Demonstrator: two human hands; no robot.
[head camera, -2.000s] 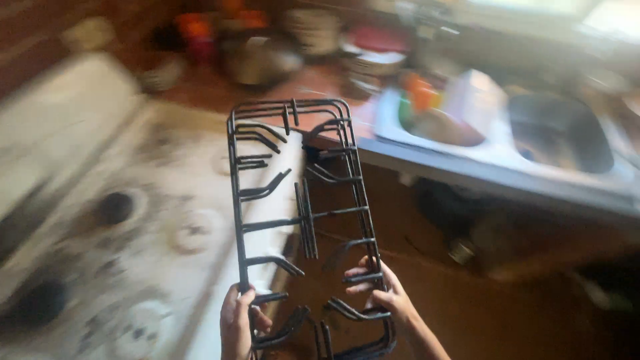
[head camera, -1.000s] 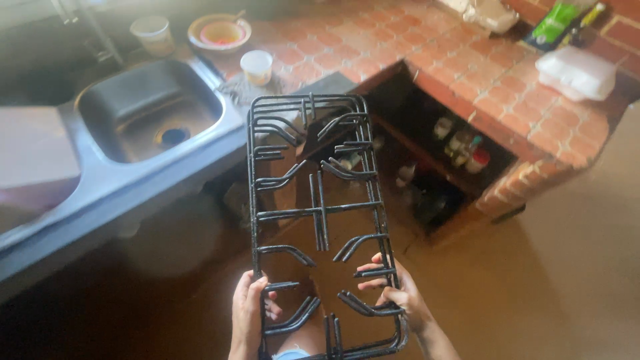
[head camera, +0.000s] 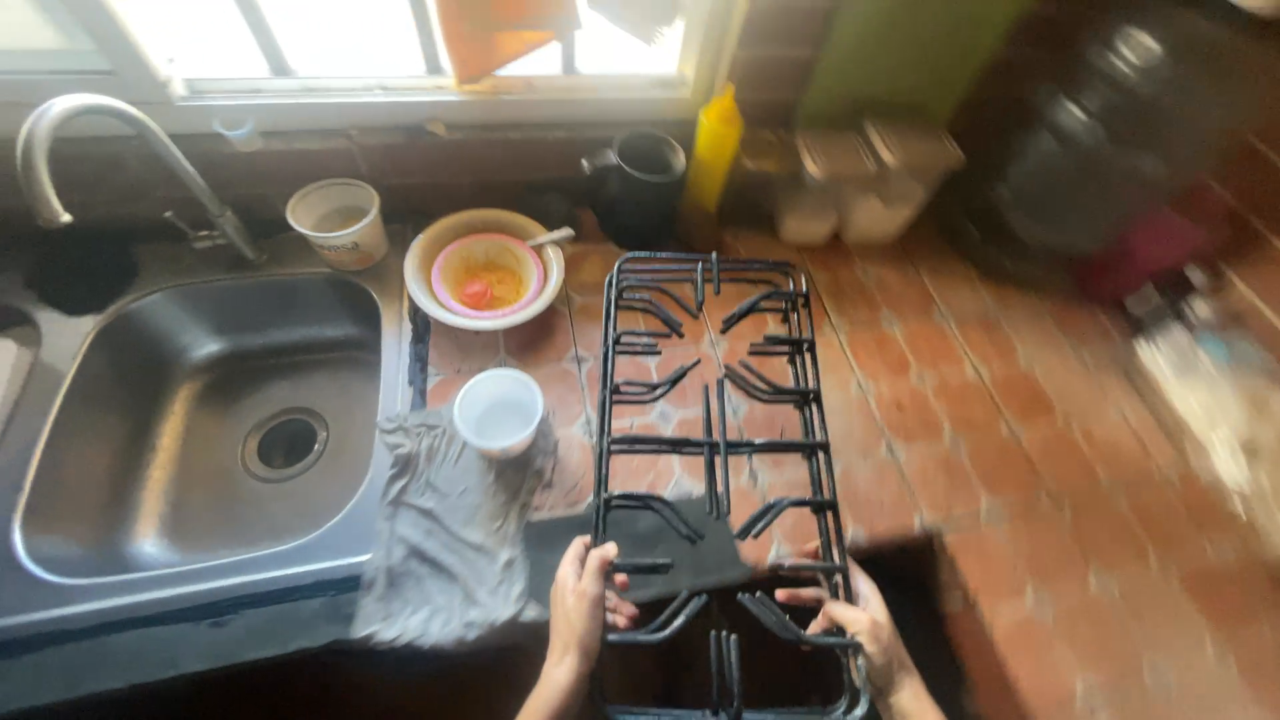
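Note:
Both hands hold a pair of black metal stove grates (head camera: 718, 446), stacked one on the other, over the tiled counter at the centre of the head view. My left hand (head camera: 585, 605) grips the near left side rail, its fingers curled around the bars. On the near right side rail, my right hand (head camera: 858, 620) has its fingers wrapped under the frame. The far end of the grates reaches over the counter tiles, and the near end hangs beyond the counter's front edge. Whether the grates touch the counter cannot be told.
Left are a steel sink (head camera: 210, 420) and a faucet (head camera: 135, 165). Beside them lie a grey cloth (head camera: 430, 540), a white cup (head camera: 498, 412), nested bowls (head camera: 485, 270) and a plastic tub (head camera: 338, 225). Behind stand a black mug (head camera: 640, 185) and a yellow squeeze bottle (head camera: 715, 150). Tiled counter (head camera: 930, 430) extends right.
The view has swung from the stove, past the sink, to the counter by the window. Both hands have kept hold of the grates, which are now over the counter.

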